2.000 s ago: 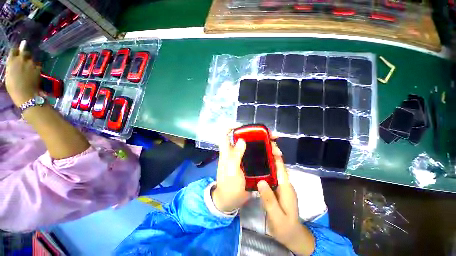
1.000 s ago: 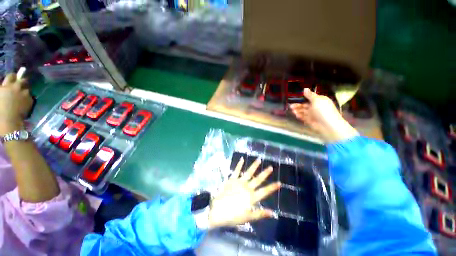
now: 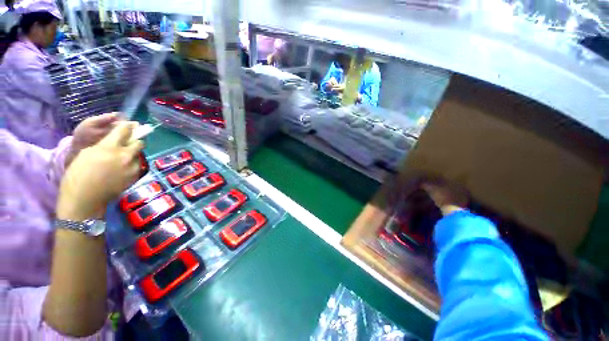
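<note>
My right hand, at the end of a blue sleeve, reaches into the shadowed tray of red-and-black devices on the brown cardboard. The hand is blurred and its fingertips are in the dark, so I cannot tell whether it holds a device. My left hand is out of the picture. The corner of the crinkled clear plastic shows at the bottom edge; the black panels are out of view.
A coworker in pink on the left holds up a thin clear strip. Before them lies a clear tray of red devices with dark windows. A metal post stands behind it. A brown cardboard flap rises beyond my right hand.
The view has swung left and up. The device seen between both hands earlier is no longer visible. My right hand has gone to the rear tray; my left hand, spread over the black panels before, has left the picture.
</note>
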